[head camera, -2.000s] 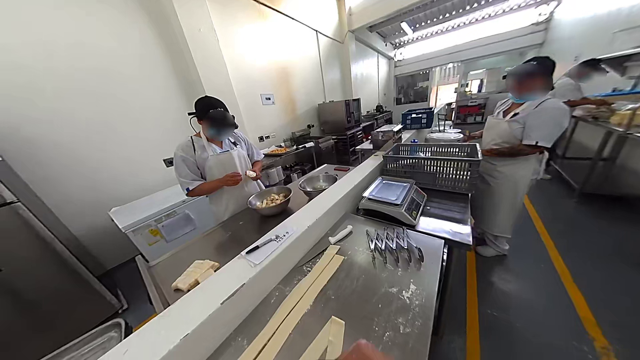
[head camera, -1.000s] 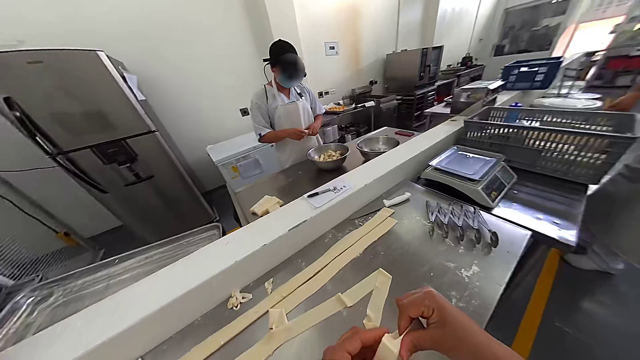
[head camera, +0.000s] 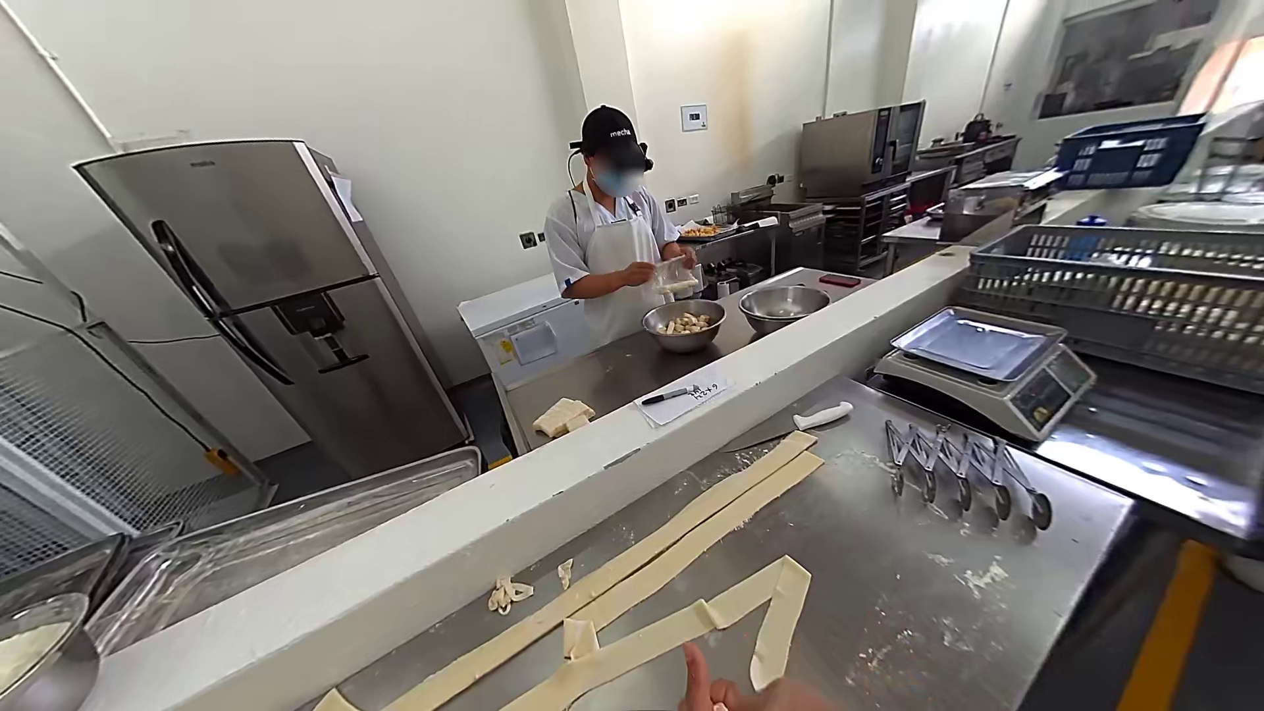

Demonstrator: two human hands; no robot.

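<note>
At the bottom edge, my right hand point(head camera: 741, 693) shows only in part, thumb raised beside a folded strip of dough point(head camera: 780, 622); what its fingers hold is hidden. My left hand is out of view. Two long, flat dough strips point(head camera: 681, 548) run diagonally along the steel table point(head camera: 859, 553). A bent strip lies nearer me, with a small folded flap on its left part. Dough scraps point(head camera: 510, 595) sit beside the low wall. A white-handled knife point(head camera: 825, 416) rests past the strips' far end. To its right stands an expanding multi-wheel dough cutter point(head camera: 963, 469).
A low white wall point(head camera: 553, 494) borders the table, with a marker point(head camera: 670, 395) and paper on it. Beyond, a co-worker point(head camera: 617, 237) holds a clear plastic bag point(head camera: 677, 278) near metal bowls point(head camera: 683, 326). A scale point(head camera: 987, 365) and grey crate point(head camera: 1116, 296) stand right.
Both my hands were in view a second ago, around a pale dough piece; now only part of one shows at the bottom edge. The co-worker's hands now hold a clear bag.
</note>
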